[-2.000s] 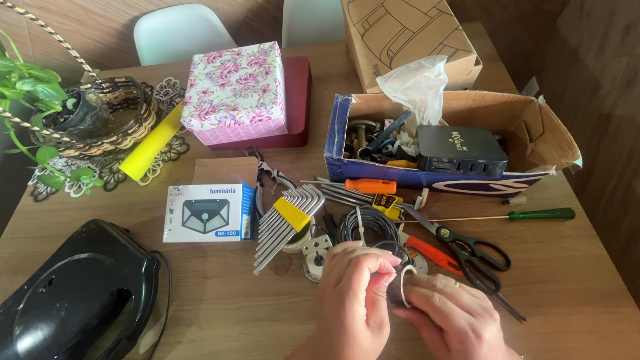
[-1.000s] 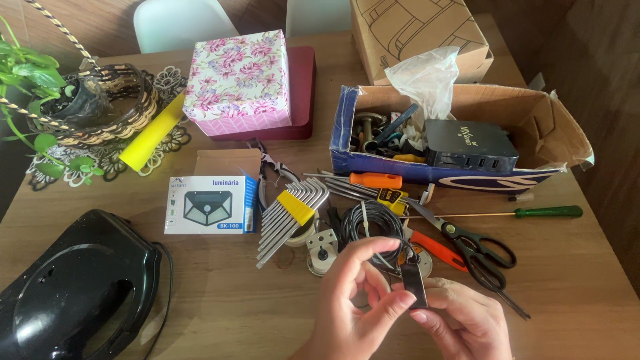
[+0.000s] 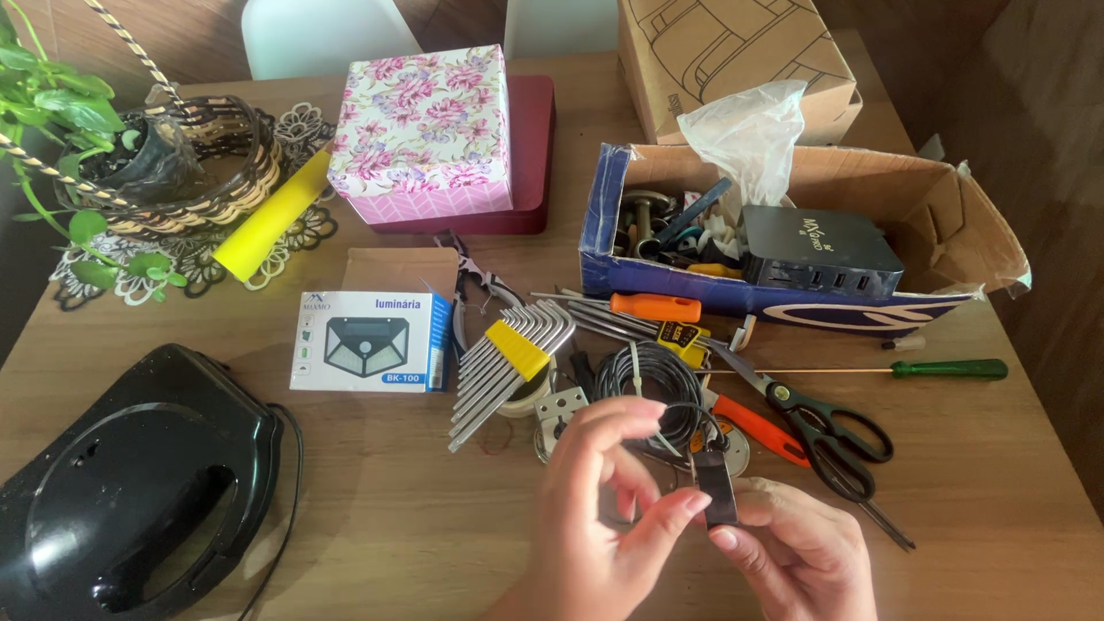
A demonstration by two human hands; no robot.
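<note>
Between my hands is a small black rectangular piece [image 3: 715,490], with a thin black cable at its upper end. My right hand [image 3: 798,543] grips its lower right side between thumb and fingers. The thumb tip of my left hand [image 3: 608,509] touches its left side, the fingers raised and apart. Just beyond lies a coiled black cable [image 3: 647,388] with a white tie. To its left are a hex key set in a yellow holder [image 3: 517,349] and a perforated metal bracket [image 3: 561,410]. Black-handled scissors [image 3: 832,427] and an orange handle [image 3: 759,431] lie to the right.
A blue cardboard box [image 3: 673,289] holds hardware and a black TV box [image 3: 819,250]. Nearby are a green-handled screwdriver [image 3: 949,369], an orange screwdriver handle [image 3: 655,307], pliers [image 3: 474,276] and a luminaire box [image 3: 366,341]. A black appliance [image 3: 147,483], floral box [image 3: 423,129] and basket [image 3: 250,164] stand left.
Two seconds ago both hands were around a dark round roll with a pale core. Since one second ago the black piece shows between the hands, and the left fingers have spread from it.
</note>
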